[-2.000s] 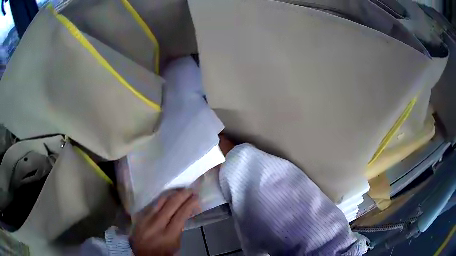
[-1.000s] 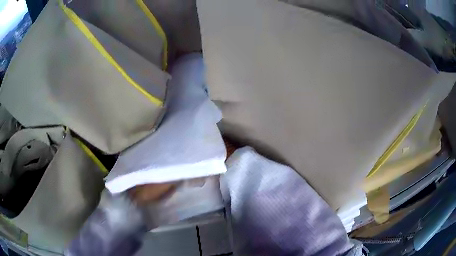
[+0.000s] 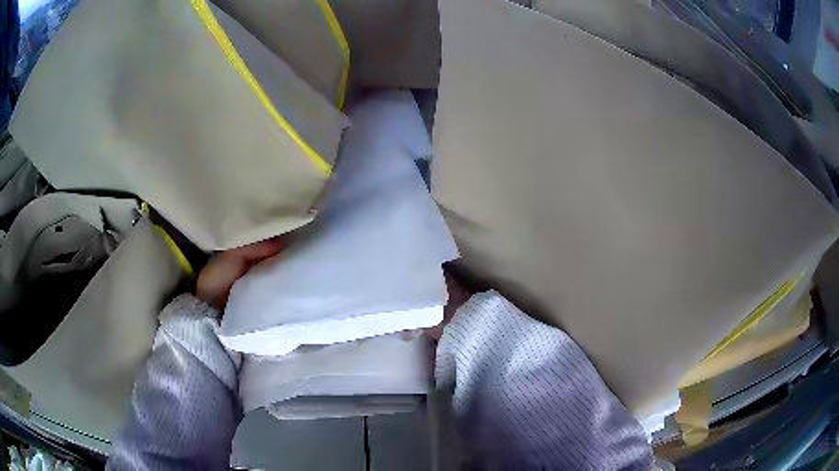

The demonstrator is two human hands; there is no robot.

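Observation:
A stack of white packing sheets (image 3: 359, 248) lies in the middle, its front edge towards me, between beige bags. My left hand (image 3: 235, 269) is at the stack's left side, its fingers partly under the beige tote bag and the sheets; it holds the stack's edge. My right hand (image 3: 453, 304) is at the stack's right edge, mostly hidden by the sheets, the sleeve and the large beige panel, so its grip cannot be told. A beige tote bag with yellow edge lines (image 3: 184, 120) overhangs the stack's left side.
A large beige bag panel (image 3: 607, 193) fills the right side. An open beige bag (image 3: 92, 313) stands at the lower left. More pale, flat layers (image 3: 336, 368) lie below the white stack. A tan flap (image 3: 696, 419) hangs at the lower right, with grey floor tiles (image 3: 304, 442) at the bottom.
My left hand has moved from the stack's front edge to its left side. The front edge of the white sheets now lies more level. The view has shifted a little.

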